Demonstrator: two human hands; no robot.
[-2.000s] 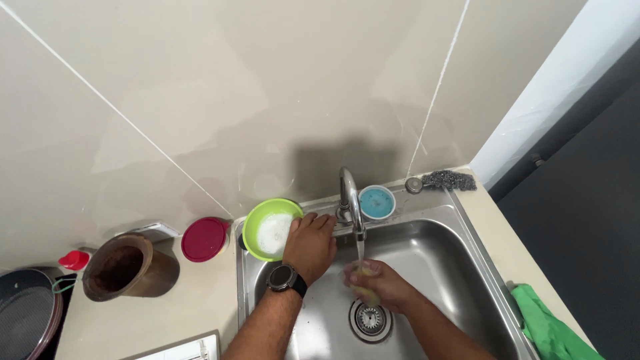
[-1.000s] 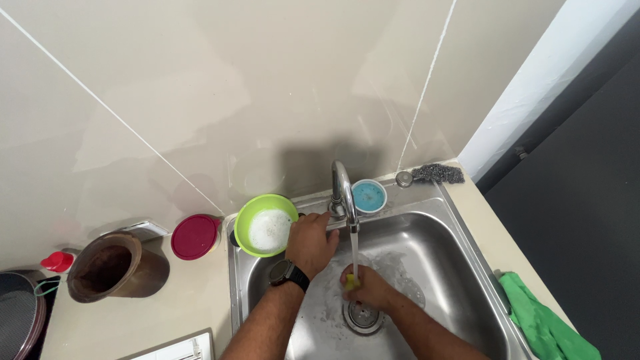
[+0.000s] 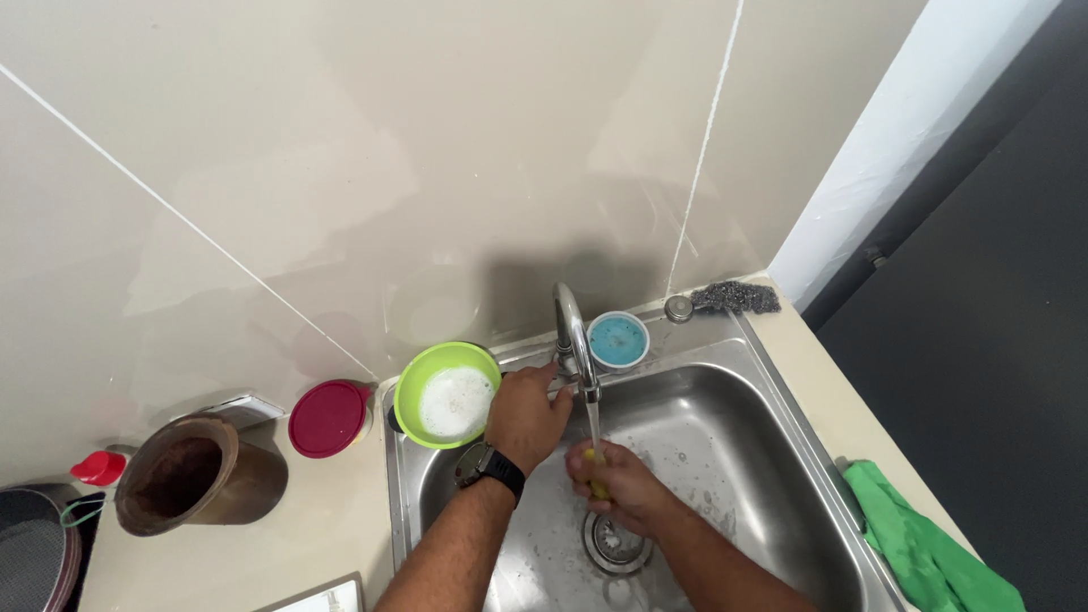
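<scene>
Water runs from the chrome faucet [image 3: 576, 344] onto my right hand [image 3: 622, 486], which is closed around a small yellow sponge [image 3: 597, 476] above the drain [image 3: 617, 542] of the stainless steel sink [image 3: 748, 425]. My left hand [image 3: 529, 415], with a black watch on the wrist, reaches to the base of the faucet; its fingers are at the handle, which is partly hidden. Just left of that hand stands a lime green bowl [image 3: 408, 395] of white suds. A round tub of blue dish paste [image 3: 618, 340] sits right of the faucet.
Dark steel wool [image 3: 736, 297] and a metal stopper [image 3: 678, 308] lie at the back right. A green cloth [image 3: 926, 544] hangs over the right edge. On the left counter are a dark red lid [image 3: 327, 418], a brown pot [image 3: 255, 484], a red cap [image 3: 98, 468] and a pan [image 3: 34, 544].
My left hand has moved from beside the green bowl to the faucet's base. My right hand stays under the running water with the yellow sponge.
</scene>
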